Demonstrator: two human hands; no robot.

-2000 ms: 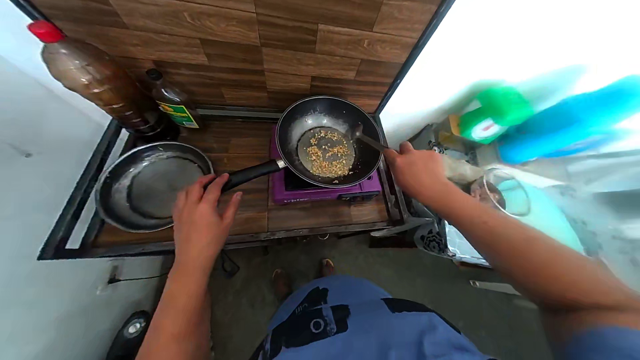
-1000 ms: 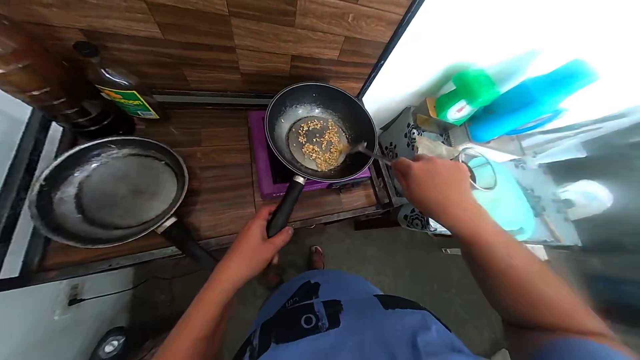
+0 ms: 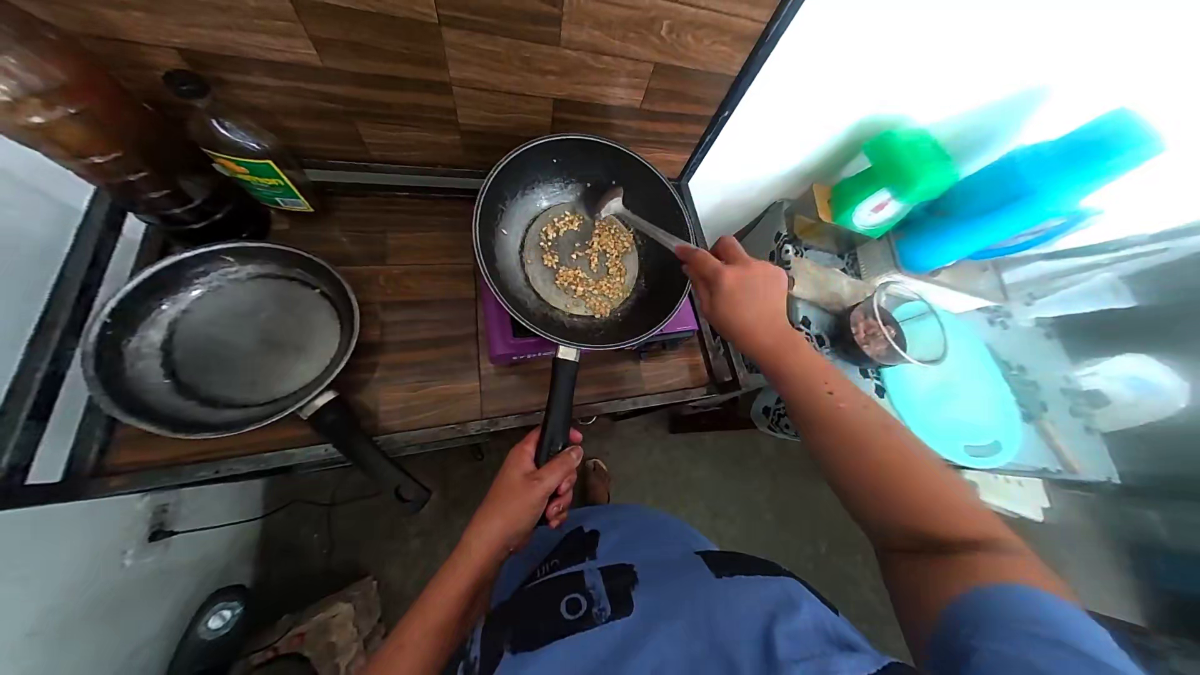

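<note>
A deep black frying pan (image 3: pixel 511 225) rests on a purple portable stove (image 3: pixel 511 345), its handle pointing toward me. My left hand (image 3: pixel 539 483) is closed around that handle near its end. Chopped golden-brown bits (image 3: pixel 600 286), perhaps garlic, lie in a curved patch of oil on the pan's bottom. My right hand (image 3: pixel 736 286) grips the handle of a metal spoon or turner (image 3: pixel 647 228), whose head is inside the pan at the upper edge of the bits.
Left on the wooden counter is a second frying pan (image 3: pixel 258 337), its handle overhanging the edge. Behind it stand a large brown bottle (image 3: pixel 112 141) and a labelled bottle (image 3: pixel 248 155). At right are a glass with brown contents (image 3: pixel 877 336), a turquoise cutting board (image 3: pixel 956 394) and green and blue plastic items (image 3: pixel 900 173).
My left hand first lay across the handle pointing left; the handle now points toward me, held in that hand. The utensil's head has moved from the pan's right side to higher among the bits.
</note>
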